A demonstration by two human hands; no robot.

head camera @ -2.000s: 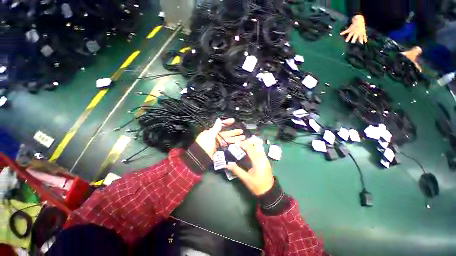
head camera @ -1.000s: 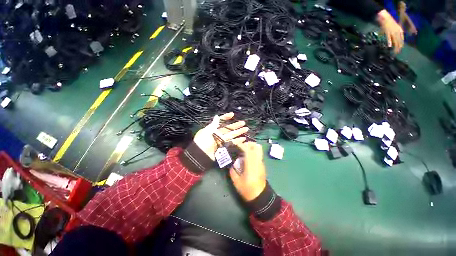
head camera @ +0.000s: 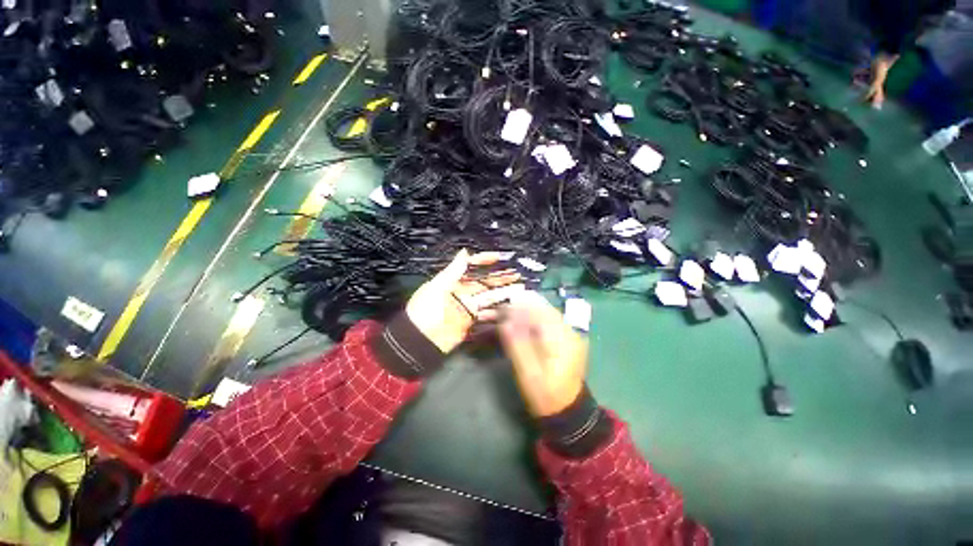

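Note:
My left hand is palm up with its fingers spread to the right, and a thin black cable lies across it. My right hand is close beside it, its fingers blurred over my left fingertips. What my right hand holds cannot be made out. A thick bundle of black cables lies just beyond my left hand, with small metal tips pointing left. A large heap of coiled black cables with several white labels lies behind both hands. A white label lies just right of my right hand.
Black modules with white labels lie in a group at right, with a loose black module nearer. A red crate stands at lower left. More cables cover the upper left. Another person's hand shows at upper right.
The labelled black modules seen at my hands earlier no longer show. My right hand has moved over my left fingertips. The other person's hands have drawn back from the cables at upper right.

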